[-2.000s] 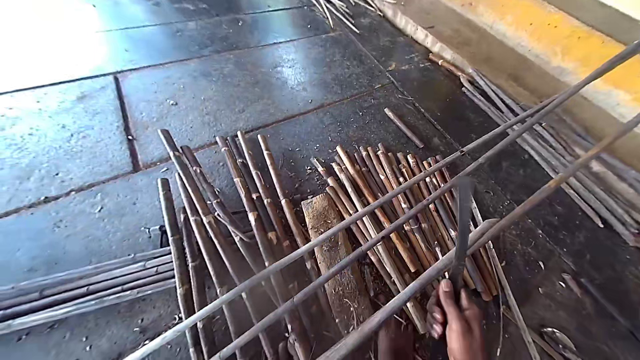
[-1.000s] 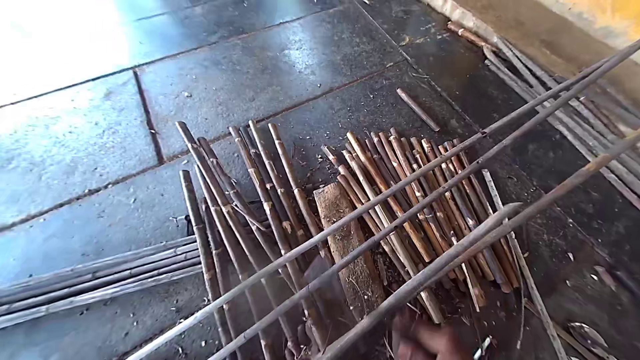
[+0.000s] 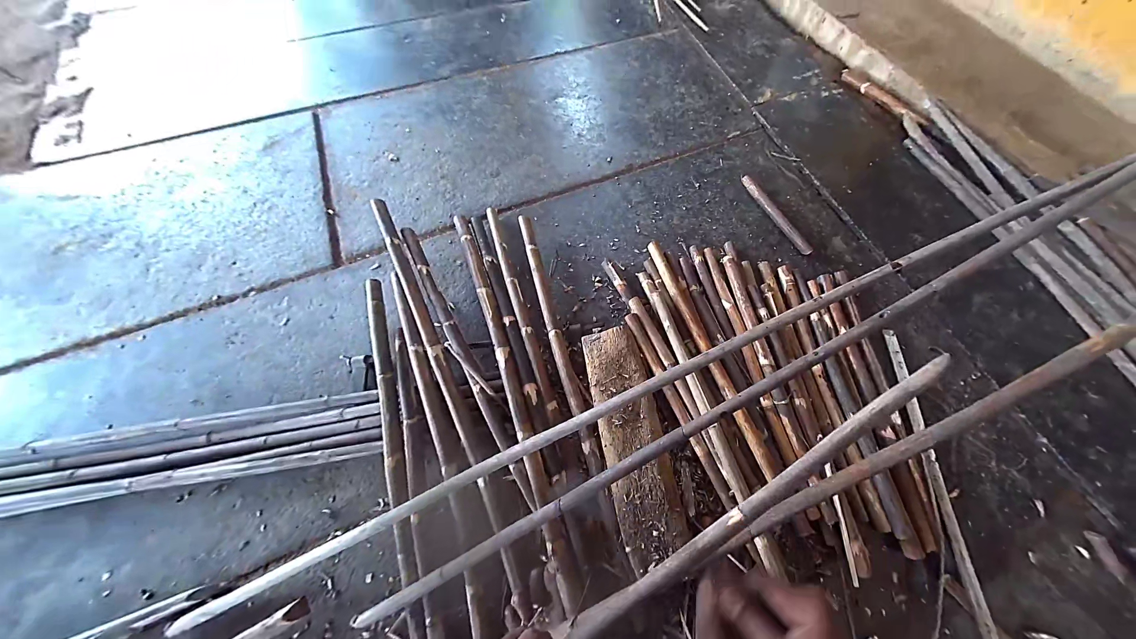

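At the bottom edge, my right hand [image 3: 768,608] is blurred, its fingers bent beside the lower part of a thick wooden pole [image 3: 825,457]; whether it grips anything is unclear. A sliver of what may be my left hand [image 3: 530,633] shows left of that pole, mostly out of frame. Two long thin poles [image 3: 674,377] and another long pole [image 3: 1003,399] slant across the view. Beneath them lie a rough wooden block [image 3: 630,453] and short cut canes [image 3: 754,355] to its right. Longer jointed canes [image 3: 444,373] lean in a loose row to its left.
Several pale poles [image 3: 222,439] lie at the left. More poles [image 3: 1021,222] rest near the yellow-painted wall base [image 3: 1083,35]. A single short stick [image 3: 777,215] lies on the stone-slab floor [image 3: 532,124]. Hollow cane ends [image 3: 284,617] are at the lower left.
Two seconds ago my right hand held a dark blade upright beside the thick pole. The hand has since dropped to the bottom edge, and the blade is out of sight.
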